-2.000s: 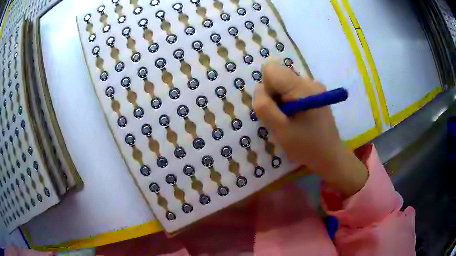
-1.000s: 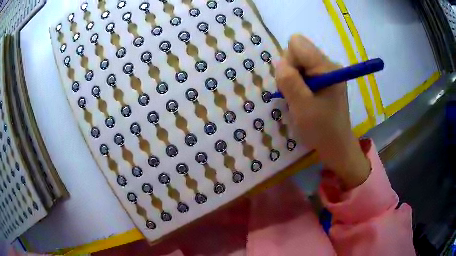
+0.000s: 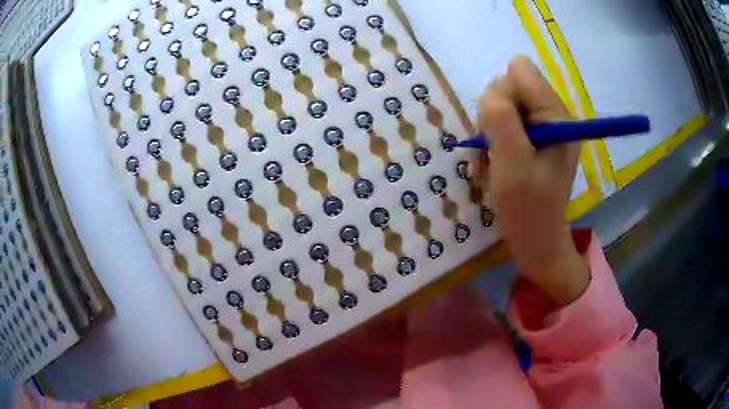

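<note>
A white panel [image 3: 200, 160] with tan edges lies tilted in front of me, covered with rows of dark ring parts [image 3: 303, 152] joined in pairs by tan linking shapes [image 3: 317, 180]. My right hand [image 3: 531, 152], bare, holds a slim blue pen [image 3: 595, 129] over the panel's right edge. The pen's thin tip points left and is at a ring near that edge; whether it touches cannot be told. The pen's rear end points right. The fingers cover part of the panel's right edge. My left hand is not in view.
A panel stack [image 3: 60, 200] with thick brown edges stands at the left. Yellow tape lines [image 3: 595, 164] cross the white table top at the right and run along its near edge. Dark-edged stacks [image 3: 694, 56] stand at the far right. A pink sleeve [image 3: 559, 311] covers my right forearm.
Over the two seconds the panel has shifted left in view. Since a second ago, my right hand and pen have moved right, from one ring to another nearer the right edge.
</note>
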